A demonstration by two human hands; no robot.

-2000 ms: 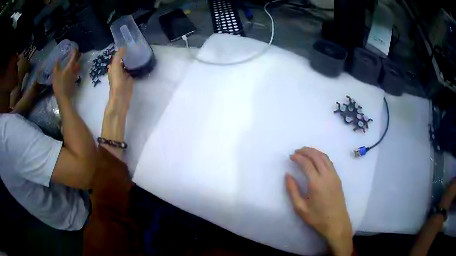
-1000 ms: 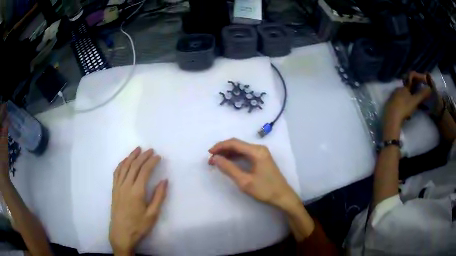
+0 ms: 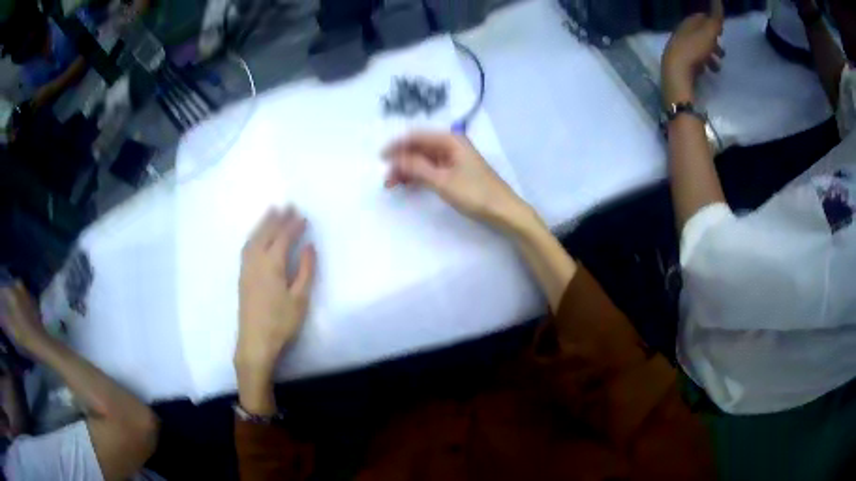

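Observation:
My left hand (image 3: 272,287) lies on the white foam mat (image 3: 347,235), palm down, fingers a little apart, holding nothing. My right hand (image 3: 441,169) is over the mat to the right, thumb and fingers curled towards each other. It is blurred, and I cannot tell whether something small is between the fingertips. The dark spiky cluster of small brackets (image 3: 416,97) lies just beyond my right hand. The dark cable (image 3: 481,80) curves to the right of the cluster; its blue plug (image 3: 459,126) shows just above my right hand.
A person in a white top (image 3: 760,291) works at the right, and another person's arm (image 3: 84,376) shows at the left. A thin white cable (image 3: 246,99) loops at the back left. Another dark cluster (image 3: 79,280) lies at the far left. Dark blocks (image 3: 338,56) stand at the back.
My left hand has let go of the translucent container and moved onto the mat. My right hand's fingers have curled. The view has swung right and tipped down, and is now blurred.

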